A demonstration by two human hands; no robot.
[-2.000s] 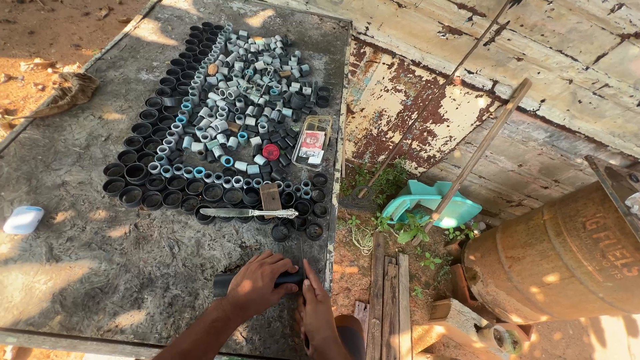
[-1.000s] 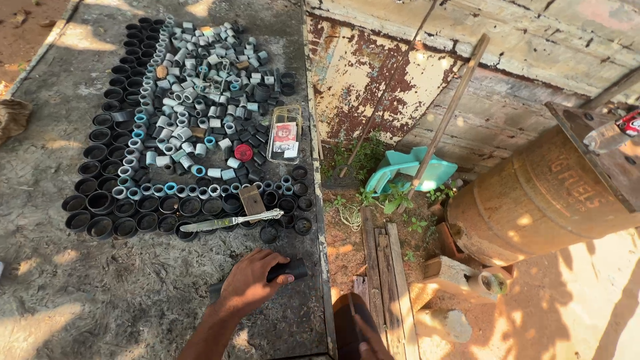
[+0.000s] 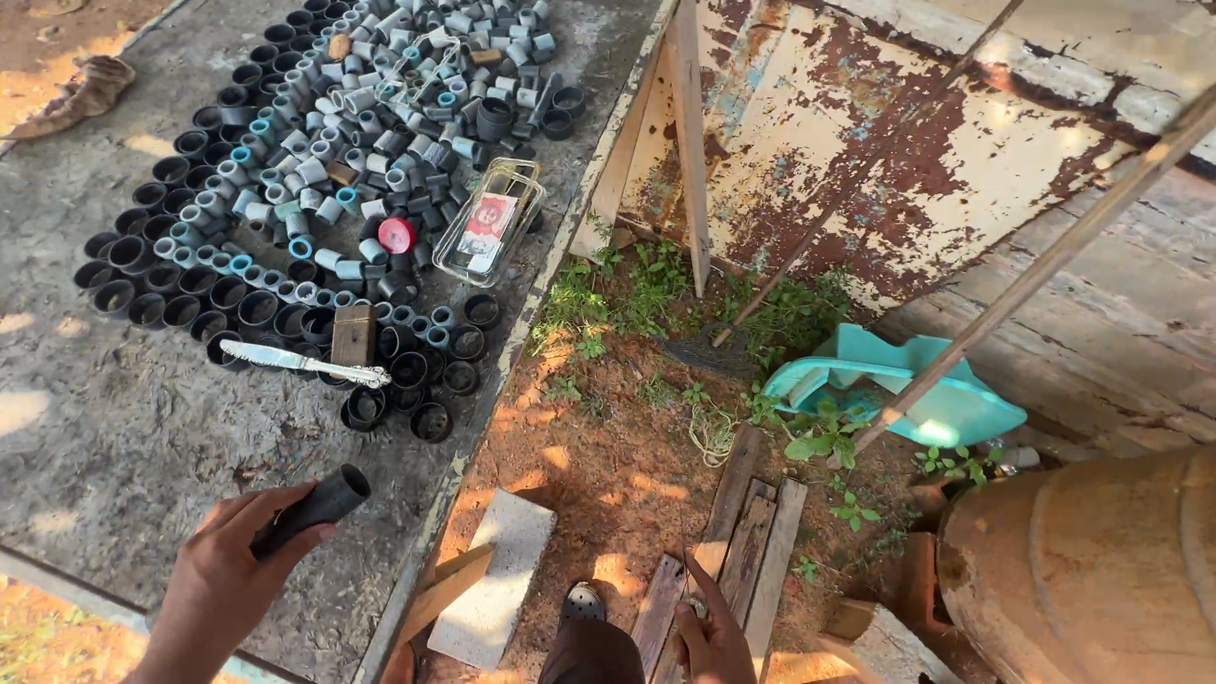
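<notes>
My left hand [image 3: 242,560] grips a short length of black plastic pipe [image 3: 313,508] over the near part of the table, its open end tilted up and to the right. My right hand [image 3: 708,632] is off the table at the bottom, above wooden boards, index finger extended and the others curled; whether it holds something thin is unclear. Beyond the left hand, a table knife with an ornate handle [image 3: 304,362] lies across black pipe rings [image 3: 258,310], beside a wooden block [image 3: 353,334]. Many grey pipe pieces [image 3: 312,171] are heaped farther back, with a red cap [image 3: 396,235] and a clear plastic case [image 3: 489,223].
The table's edge [image 3: 513,351] runs diagonally past my left hand. On the ground are a pale slab [image 3: 494,579], wooden boards [image 3: 750,551] and a broken turquoise plastic container [image 3: 893,380]. A long pole [image 3: 1035,275] leans there. A rusty drum [image 3: 1083,570] stands at the right.
My left hand has lifted the black pipe, which lay on the tabletop before. My right hand, at the pipe two seconds ago, is now away to the right, beyond the table's edge.
</notes>
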